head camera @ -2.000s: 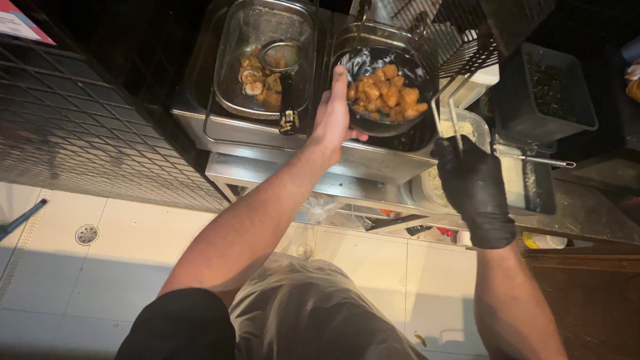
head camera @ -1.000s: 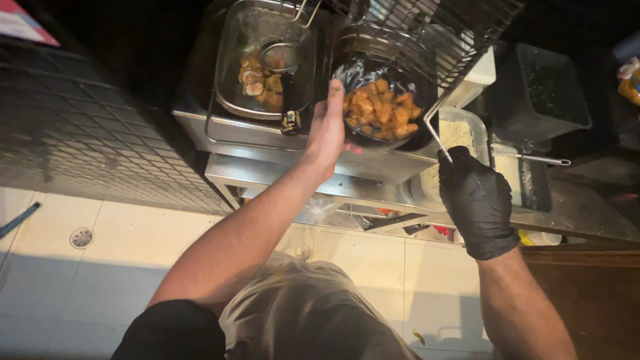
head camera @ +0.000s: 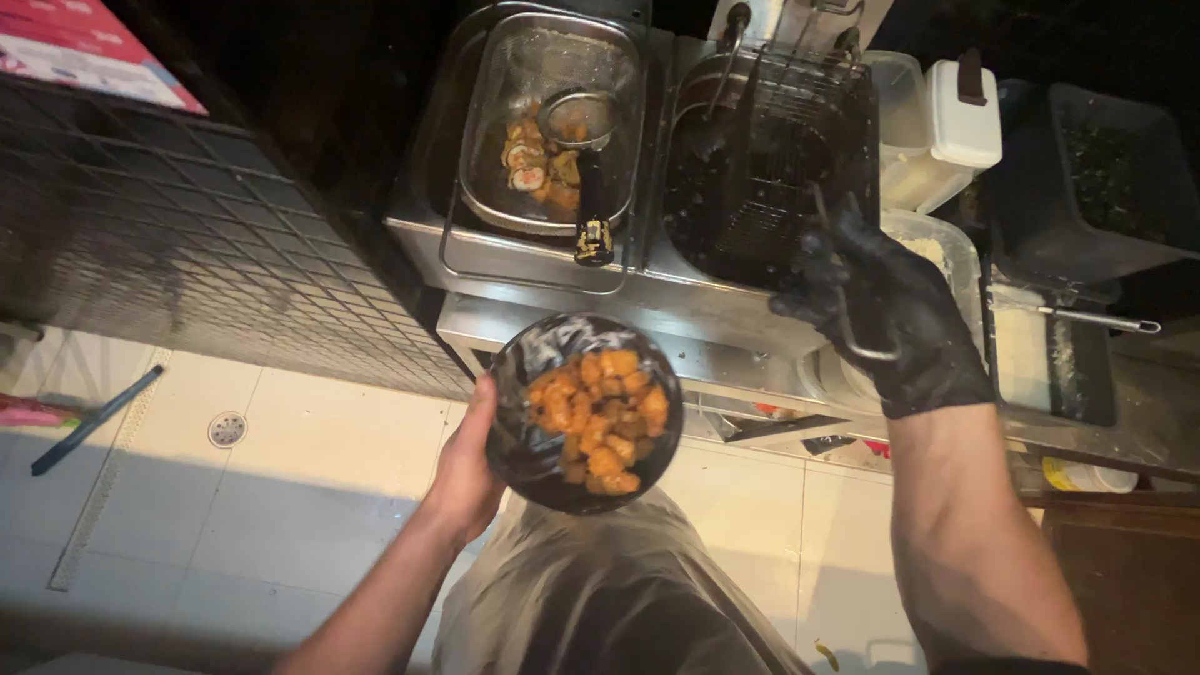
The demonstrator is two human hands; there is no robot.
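My bare left hand grips the rim of a round black bowl, which holds browned, fried-looking pieces of food. My right hand, in a black glove, is closed around the bent wire handle of a fryer basket. That basket sits in or over the right fryer well; its lower part is lost in the dark. To its left, a mesh basket holds fried rolls and bits, with a small round strainer whose dark handle reaches over the front rim.
Right of the fryer stand a white-lidded container, a plastic tub of pale crumbs or flour, a dark bin and a tray of white powder with a metal handle across it. A tiled partition rises at left; a drain lies in the floor.
My left hand has brought the bowl of food away from the fryer, toward my body. The wire basket, tilted above the bowl before, is now lower over the right fryer well.
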